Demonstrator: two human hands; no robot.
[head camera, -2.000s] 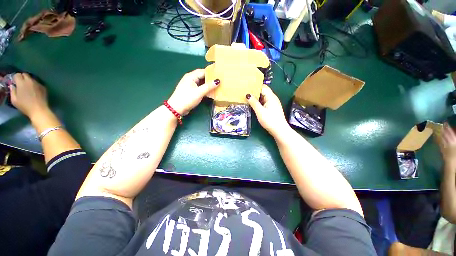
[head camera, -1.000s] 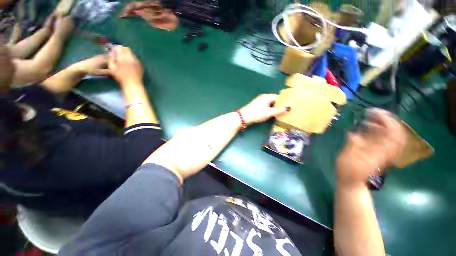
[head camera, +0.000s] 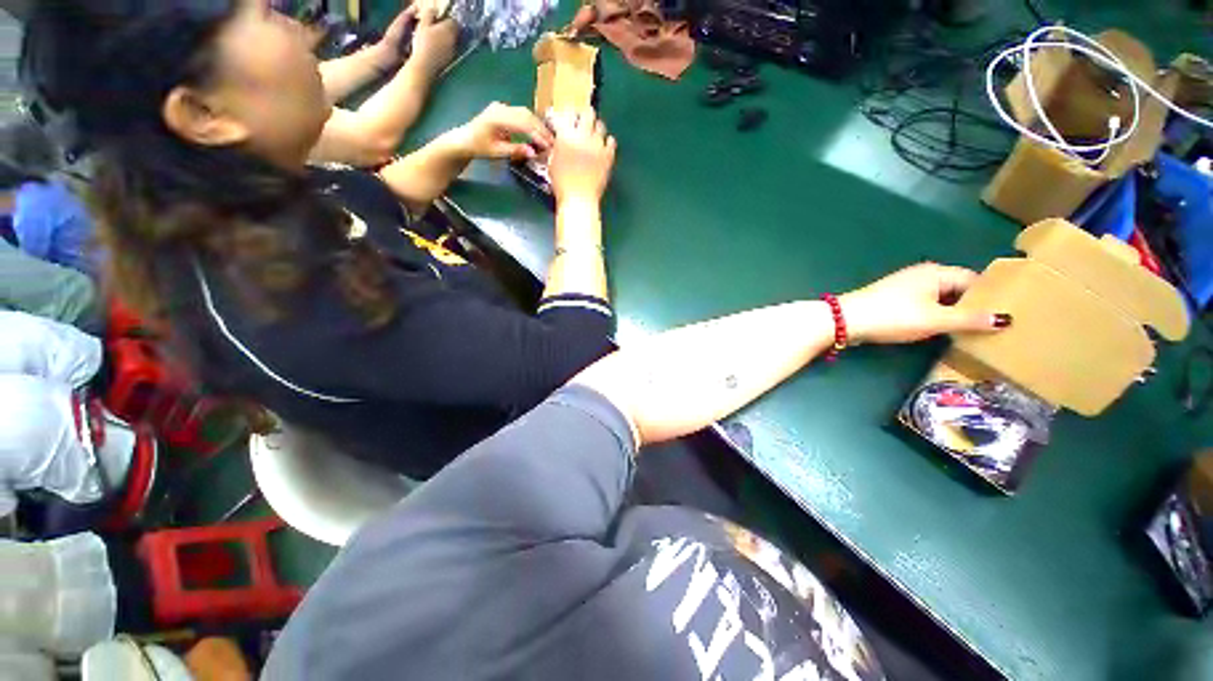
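Observation:
An open retail box (head camera: 978, 423) sits on the green bench at the right, with shiny clear accessory bags (head camera: 968, 412) inside, showing dark, white and red bits. Its brown lid (head camera: 1064, 317) stands open behind it. My left hand (head camera: 925, 303) holds the lid's left edge, thumb with dark nail on the inner face. My right hand is out of the picture.
A second box (head camera: 1184, 532) is cut off by the right edge. Behind are an open brown carton (head camera: 1038, 170) with white cable (head camera: 1018, 100), a blue bin (head camera: 1177, 213) and black wires (head camera: 938, 140). A neighbouring worker (head camera: 399, 306) handles another box (head camera: 565, 80).
The view has swung left, so the box appears further right. My left hand stays on the lid. My right hand left the lid, lifted, and is now out of view.

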